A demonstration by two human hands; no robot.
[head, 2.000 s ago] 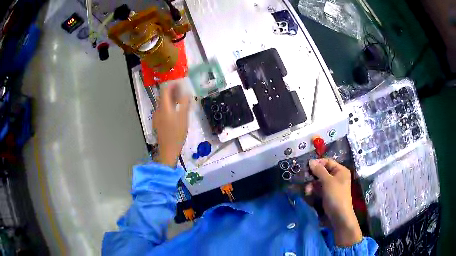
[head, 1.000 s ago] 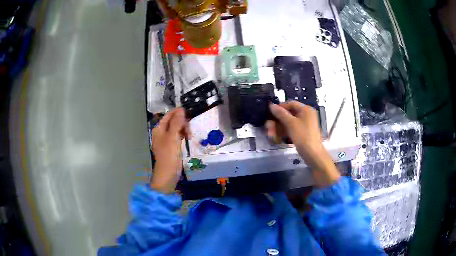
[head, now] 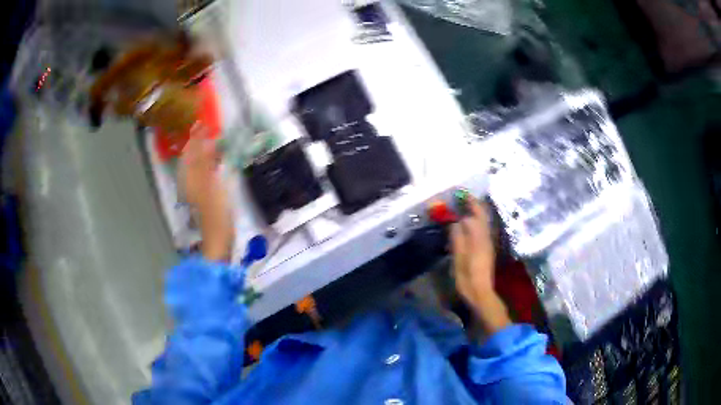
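The picture is blurred. My left hand (head: 205, 182) reaches over the left of the white machine table, its fingertips by the red pad (head: 167, 141) under the gold-brown press head (head: 150, 87). Whether it holds anything cannot be told. My right hand (head: 474, 257) is at the front edge, fingers extended at the green button (head: 462, 194), beside the red button (head: 441, 212); no part shows in it. The black square press nest (head: 283, 182) lies between the hands, with the larger black fixture plate (head: 352, 142) to its right. Whether the nest holds a plate cannot be told.
The pale green-framed fixture (head: 251, 146) is behind the nest. A blue knob (head: 255, 248) is near the front edge. A dark camera plate (head: 371, 22) lies at the back. A shiny parts tray (head: 553, 178) and a whitish sheet (head: 605, 265) lie on the right.
My right hand has left the nest and moved right to the front-edge buttons. My left hand has moved up towards the red pad; the black plate it held is no longer discernible. The view has turned.
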